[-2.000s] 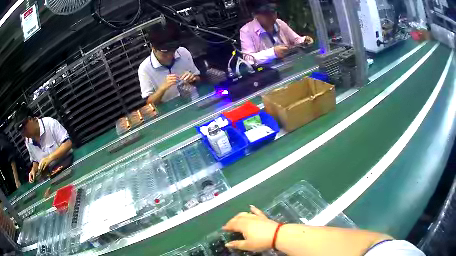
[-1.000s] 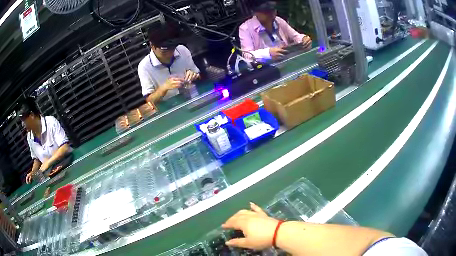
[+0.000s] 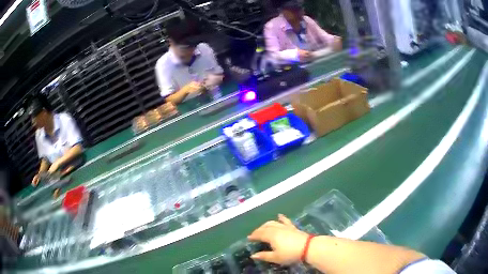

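Observation:
My right hand (image 3: pixel 281 242), bare with a red string at the wrist, reaches in from the lower right over a clear blister tray (image 3: pixel 334 211). Its fingers bend down over dark small components (image 3: pixel 227 266) in the tray pockets at the bottom edge. The fingertips are blurred, and I cannot tell whether they hold a component. My left hand is not in the picture. The tray's near part is cut off by the bottom edge.
Across a white line lie clear far-side trays (image 3: pixel 168 184) with a white sheet (image 3: pixel 123 217). Blue bins (image 3: pixel 257 155), a cardboard box (image 3: pixel 334 109) and a small red bin (image 3: pixel 75 199) stand beyond. Three seated people work on the far side of the green belt (image 3: pixel 369 144).
The whole view has shifted and blurred, so things appear a little further right. My right hand stays over the tray, with little change in its pose.

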